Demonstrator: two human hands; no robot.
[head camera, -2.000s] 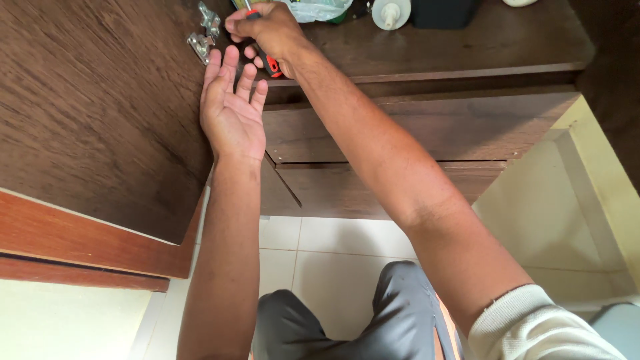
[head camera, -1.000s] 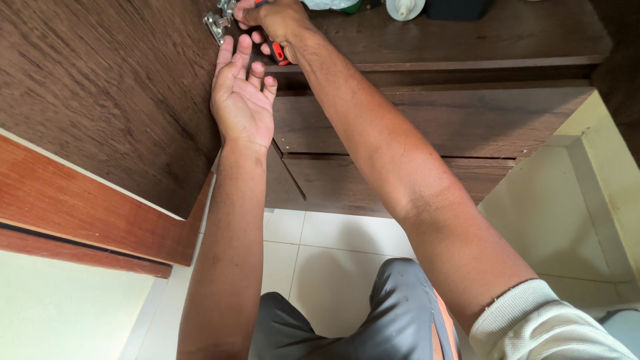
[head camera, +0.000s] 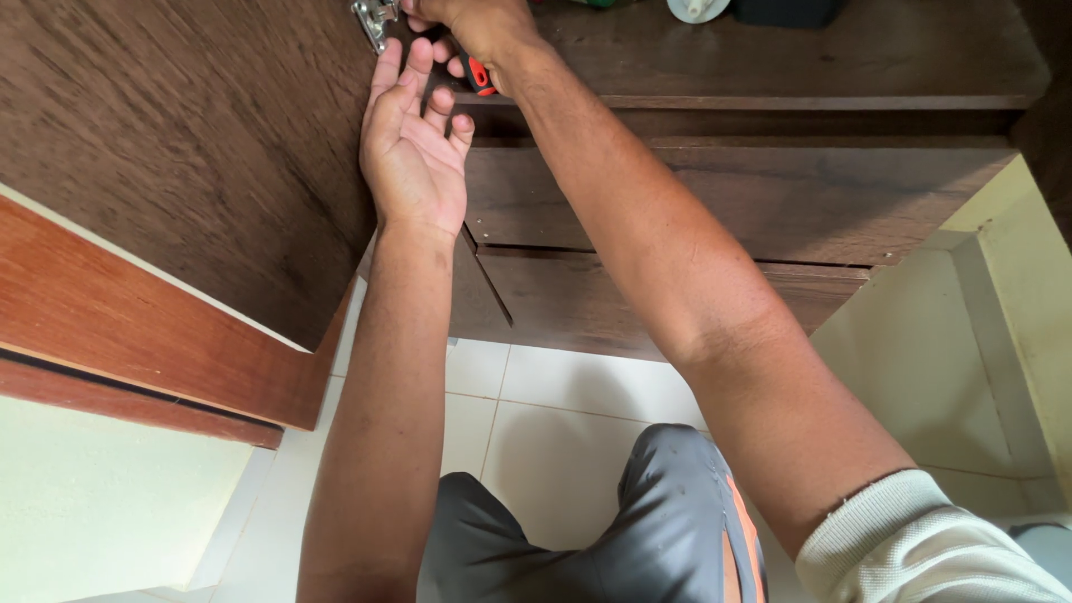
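A metal cabinet hinge (head camera: 373, 21) is fixed to the dark wood-grain door panel (head camera: 209, 126) at the upper left. My left hand (head camera: 414, 155) is palm up with its fingers spread just below the hinge, one fingertip at or very near its lower end; it holds nothing. Beside the hinge, my right hand (head camera: 477, 29) grips a tool with a black and red handle (head camera: 480, 77), probably a screwdriver. The handle's end sticks out under the palm, while its front part is hidden by my fingers and the top edge of the view.
On the dark wooden shelf (head camera: 754, 63) stand a white round object (head camera: 698, 8) and a black container (head camera: 787, 10). Drawer fronts (head camera: 737, 193) lie below the shelf. A reddish wooden frame (head camera: 151, 327) runs along the left, and my knees are over the tiled floor (head camera: 544, 452).
The view has shifted, so the hinge and shelf things sit nearer the top edge. My right hand stays at the hinge with the tool; my left hand remains just below it.
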